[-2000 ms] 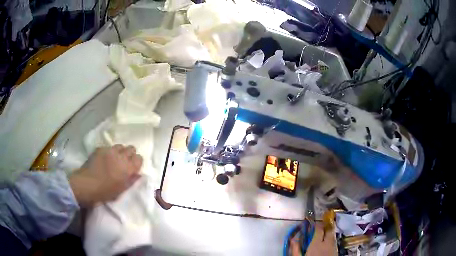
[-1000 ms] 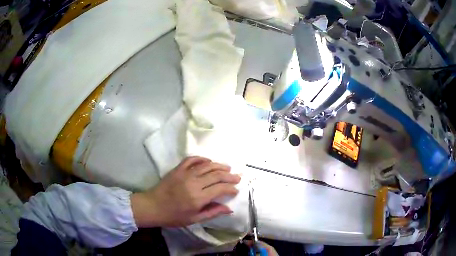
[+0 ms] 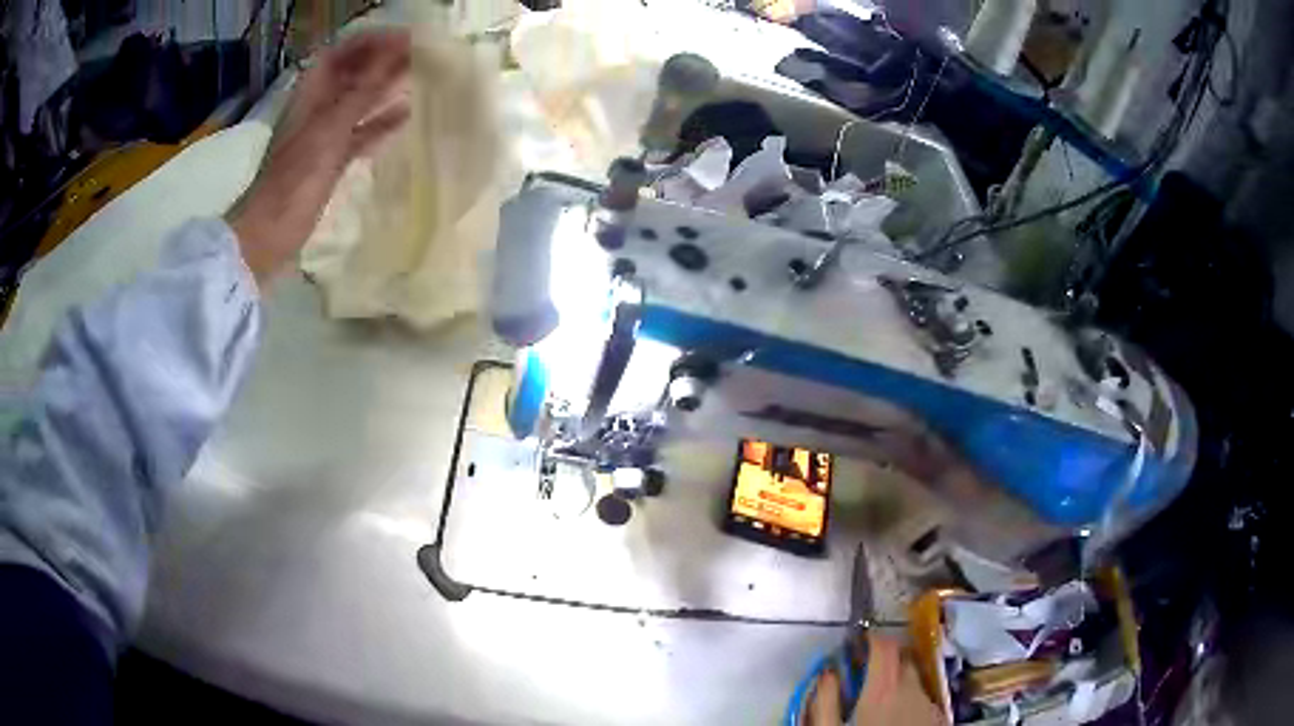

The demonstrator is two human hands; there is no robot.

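Observation:
My left hand (image 3: 319, 135) is raised at the upper left, blurred, beside a cream-white cloth piece (image 3: 412, 213) that hangs or lies behind the machine lamp's left side; whether the fingers grip it is unclear. My right hand (image 3: 897, 691) is at the bottom right, partly cut off, holding blue-handled scissors (image 3: 857, 624) with the blades pointing up and away. The industrial sewing machine (image 3: 852, 376) stands in the middle, its lamp glowing. The presser foot and needle (image 3: 565, 451) are above the bright needle plate (image 3: 497, 518), with no cloth under them.
A phone or display (image 3: 779, 495) with an orange screen lies on the machine bed. A yellow-edged scrap box (image 3: 930, 645) is right of the scissors. Cream cloth (image 3: 575, 71) is heaped behind the machine. A large white cloth (image 3: 128, 227) lies at the left. A thread cone (image 3: 999, 34) stands at the back.
My left hand has moved from the front of the table to the upper left, and the cream cloth has gone from the front to the back left. The scissors have moved right, away from the cloth.

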